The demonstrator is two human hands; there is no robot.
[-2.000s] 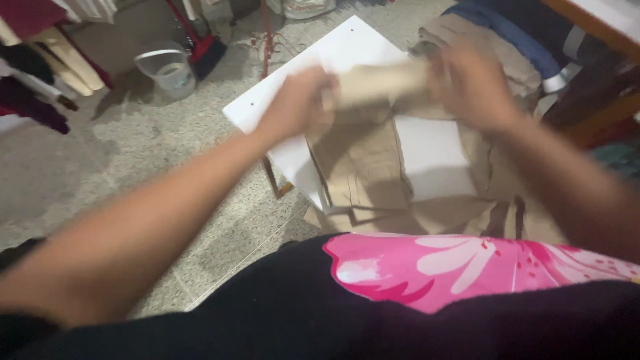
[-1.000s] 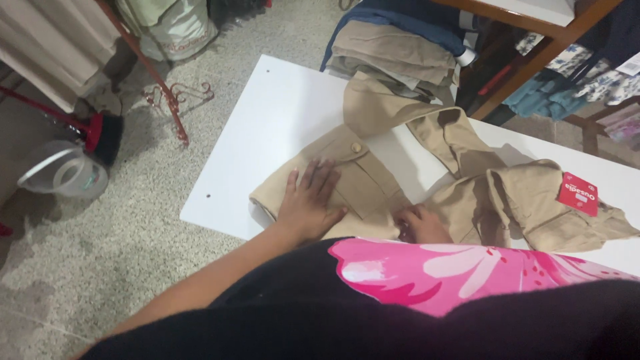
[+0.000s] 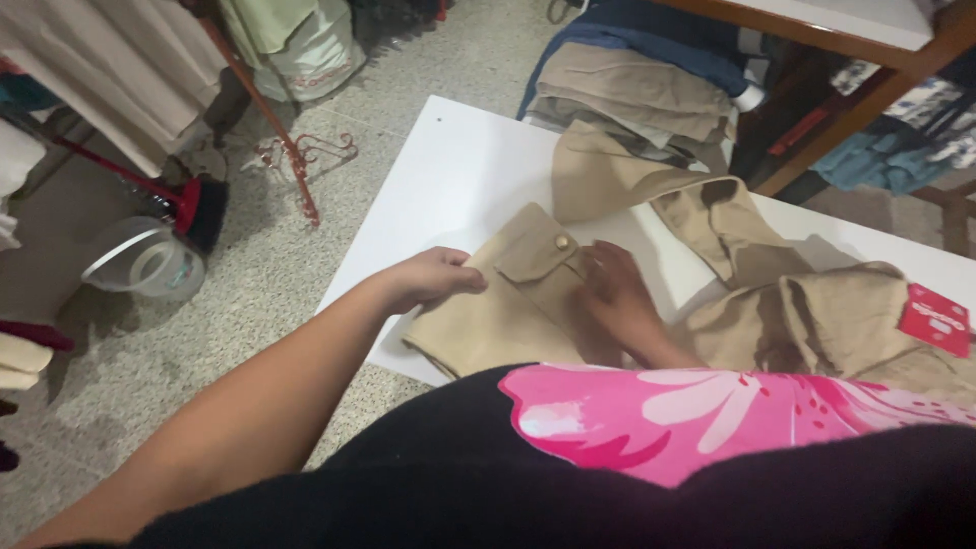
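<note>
A khaki cloth garment [image 3: 823,305] lies across a white board [image 3: 473,152] in front of me, a red tag [image 3: 935,320] at its right end. Its near left part has a buttoned pocket flap [image 3: 537,248]. With my left hand [image 3: 438,280] I grip the left edge of that part, thumb on top and fingers partly hidden beneath. My right hand [image 3: 618,297] rests at the flap's right side, fingers bent against the cloth; whether it pinches the fabric I cannot tell.
Folded trousers [image 3: 640,91] are stacked beyond the board, beside a wooden shelf frame [image 3: 831,122]. On the speckled floor at left are a clear plastic bucket [image 3: 145,259], a red broom [image 3: 200,210], a metal rack stand [image 3: 293,152] and hanging clothes [image 3: 114,69].
My left hand has moved from flat on the cloth to its left edge. My right hand has shifted up beside the pocket flap. Two seconds ago both hands held khaki cloth raised.
</note>
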